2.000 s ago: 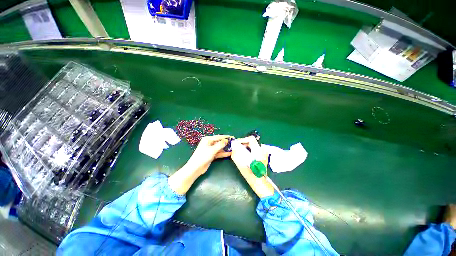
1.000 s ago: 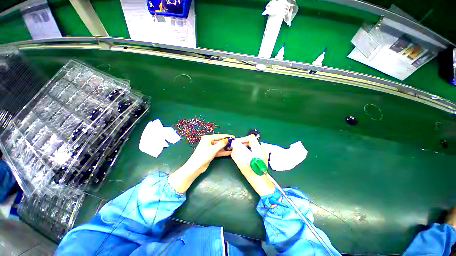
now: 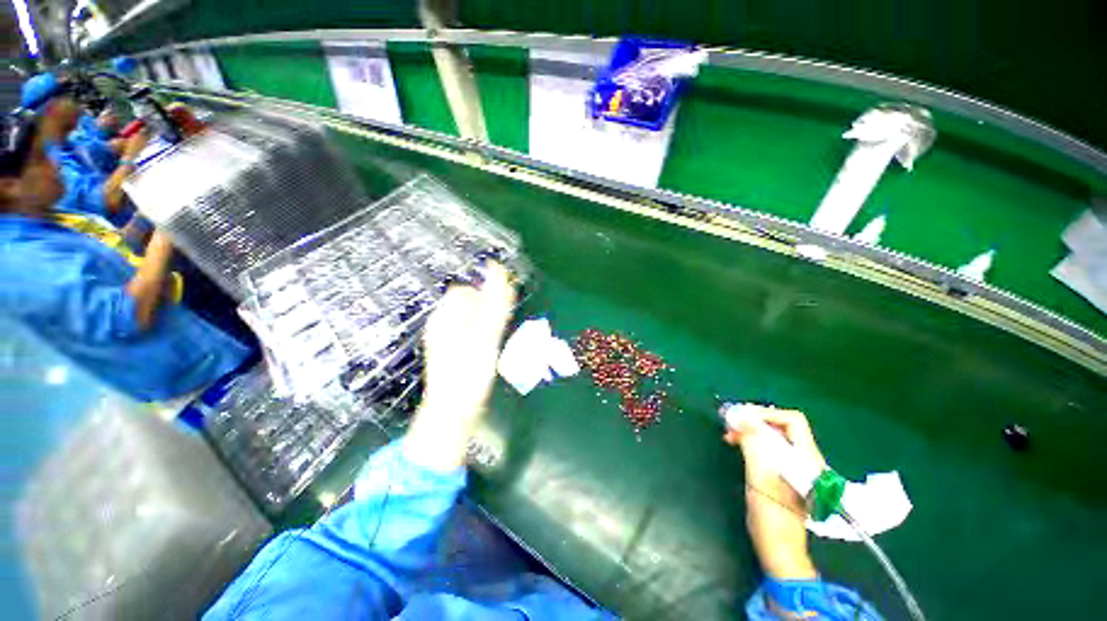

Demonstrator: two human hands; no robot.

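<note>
My left hand (image 3: 467, 328) is over the right edge of the stacked clear blister trays (image 3: 352, 273), blurred; dark units show at its fingertips, and whether it grips one cannot be told. My right hand (image 3: 777, 455) is over the green belt, right of the pile of tiny red-brown components (image 3: 625, 370). It holds the dispensing syringe (image 3: 799, 471), mostly hidden by the hand, with its green fitting (image 3: 828, 493) and pale air hose (image 3: 884, 560) behind. A dark bit shows at its fingertips.
White wipes lie left of the pile (image 3: 534, 355) and beside my right hand (image 3: 876, 506). A black unit (image 3: 1016, 436) lies at right. Neighbouring workers (image 3: 97, 291) are at left. A blue box (image 3: 641, 85) and papers are on the back rail.
The view has turned left. My left hand has left my right hand and moved to the trays. My right hand has moved right of the pile, still with the syringe.
</note>
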